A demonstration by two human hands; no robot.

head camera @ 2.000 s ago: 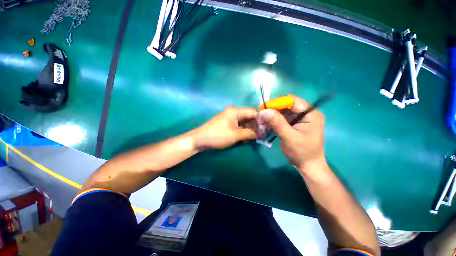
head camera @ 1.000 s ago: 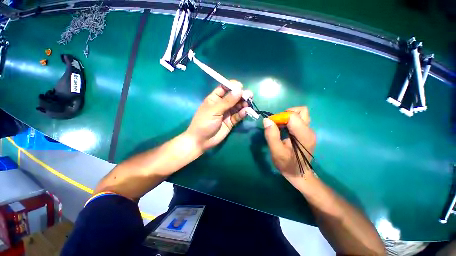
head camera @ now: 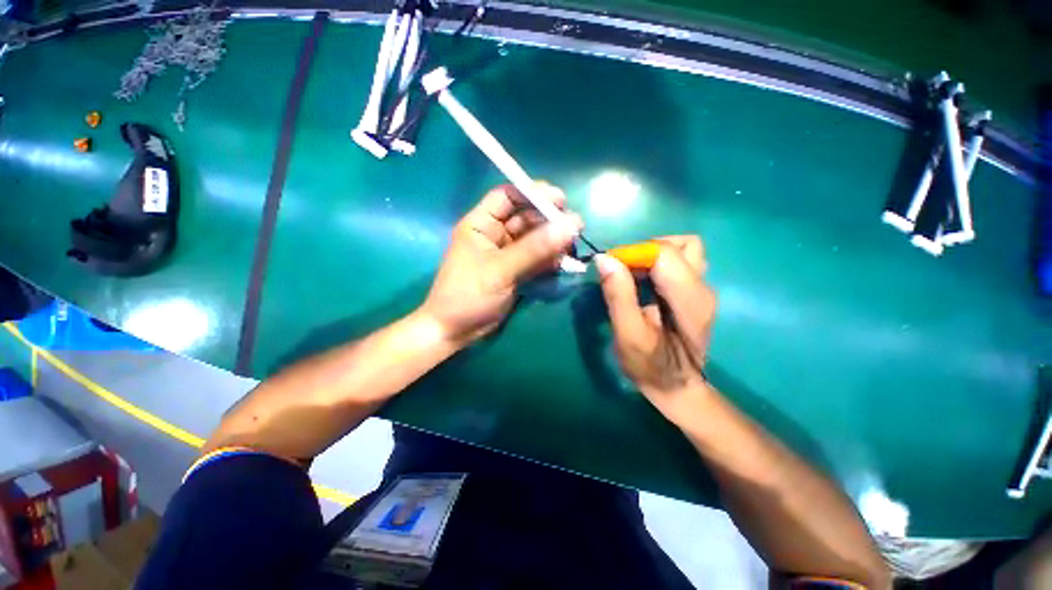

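Note:
My left hand [head camera: 494,259] is shut on a white bar assembly [head camera: 490,144], which slants up and left to a wider white end. A small white end piece [head camera: 572,264] shows just below my left fingertips. My right hand [head camera: 658,311] pinches an orange-handled tool [head camera: 635,256] between thumb and fingers, its handle nearly level. Short dark wires [head camera: 590,244] span the small gap between the two hands. The tool's tip cannot be made out.
White-and-black assemblies lie near the rail at upper left [head camera: 392,87] and right [head camera: 940,167]. A black curved object [head camera: 133,213], a pile of metal pins [head camera: 175,52] and two small orange pieces [head camera: 94,119] lie at left. Another assembly [head camera: 1034,444] is at the right edge.
The white bar came into view in my left hand and now points more steeply upward. Both hands have drawn close together. The wires that trailed below my right hand are now mostly hidden.

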